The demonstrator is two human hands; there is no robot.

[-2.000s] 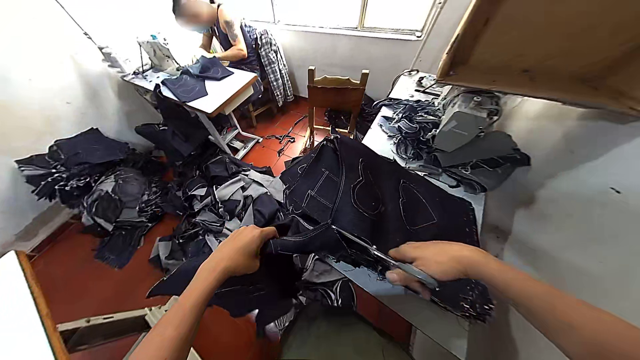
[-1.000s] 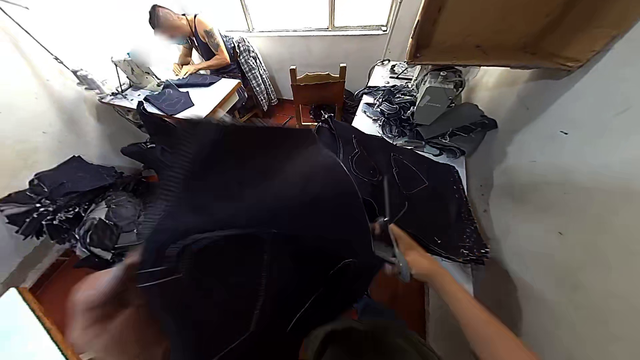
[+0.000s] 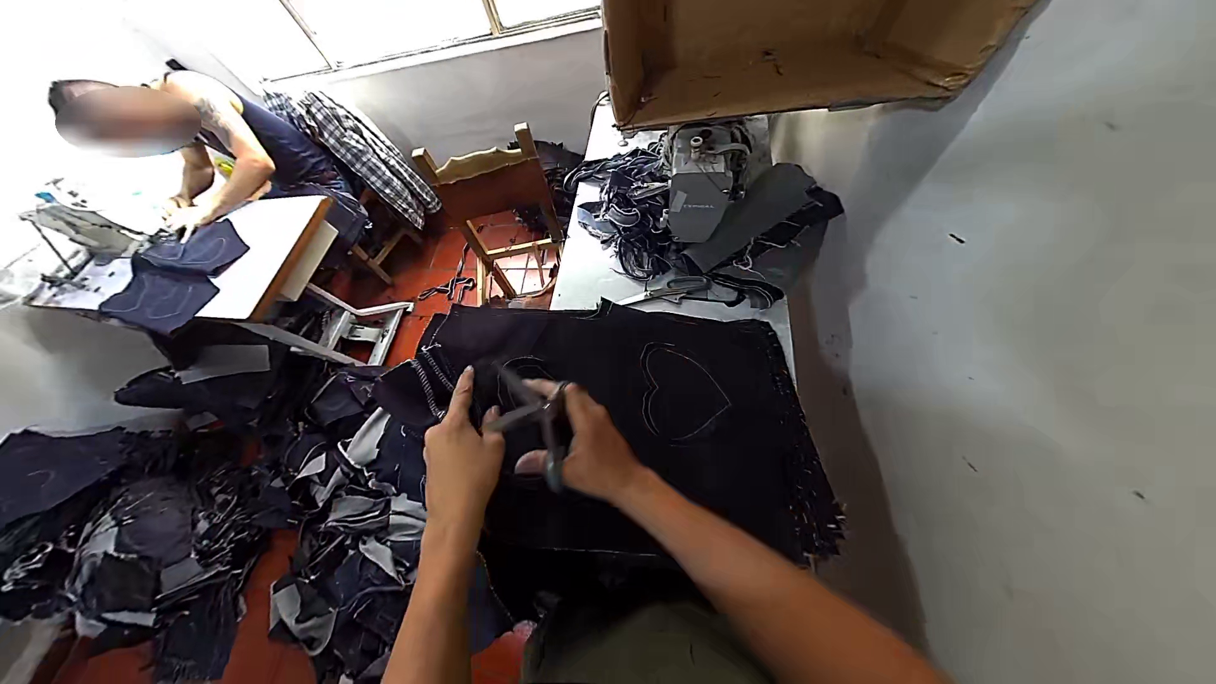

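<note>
A stack of dark denim pieces (image 3: 608, 513) lies on the narrow table, its top piece bearing stitched heart outlines. My right hand (image 3: 594, 442) grips a pair of metal scissors (image 3: 521, 414), blurred, their blades apart and pointing left over the denim. Close by on the left, my left hand (image 3: 463, 446) rests on the cloth's left part with the index finger extended, beside rows of light stitching. Whether it pinches the fabric is unclear. A second pair of scissors (image 3: 665, 291) lies on the table beyond the stack.
Past the stack stand a sewing machine (image 3: 701, 180) and denim scraps (image 3: 632, 204). A cardboard box (image 3: 807, 57) overhangs the table. Cloth heaps (image 3: 161, 532) cover the floor at left. A wooden chair (image 3: 494, 190) stands ahead; a person (image 3: 247, 142) works at another sewing table (image 3: 285, 249).
The large dark piece that was raised in front of me one second ago is now down. Both hands have come together over the stack. The view has shifted toward the table.
</note>
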